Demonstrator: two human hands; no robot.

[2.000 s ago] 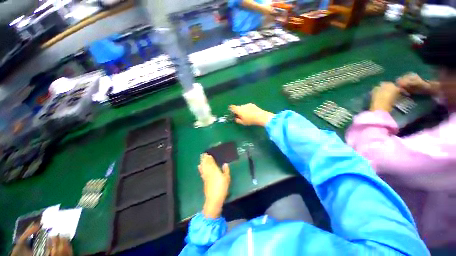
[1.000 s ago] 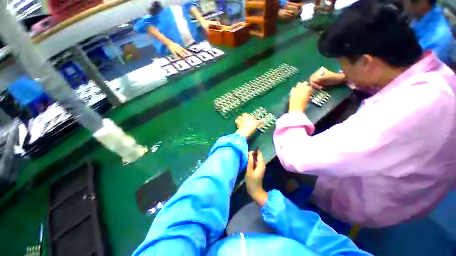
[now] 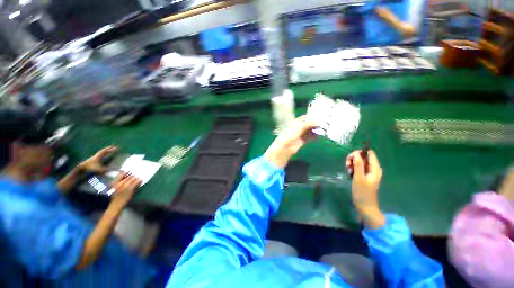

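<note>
My left hand point(image 3: 296, 135) holds a panel point(image 3: 335, 119) raised above the bench; it shows bright white in the glare, with no detail visible. My right hand point(image 3: 365, 171) is to its right and a little lower, closed on thin dark tweezers point(image 3: 365, 152) that point up; they do not touch the panel. A small dark work mat point(image 3: 297, 171) lies on the green bench just below my left hand. A blurred dark stick point(image 3: 318, 194) lies near the bench edge.
A long black compartment tray point(image 3: 209, 163) lies left of the mat. A grey post with a wrapped base point(image 3: 283, 109) stands behind. Panel rows point(image 3: 451, 131) lie at right. A neighbour in blue works at left; a pink sleeve point(image 3: 484, 236) shows at right.
The view has swung left. My left hand has lifted a panel from beside the rows at right and brought it in front of me. My right hand has risen with the tweezers.
</note>
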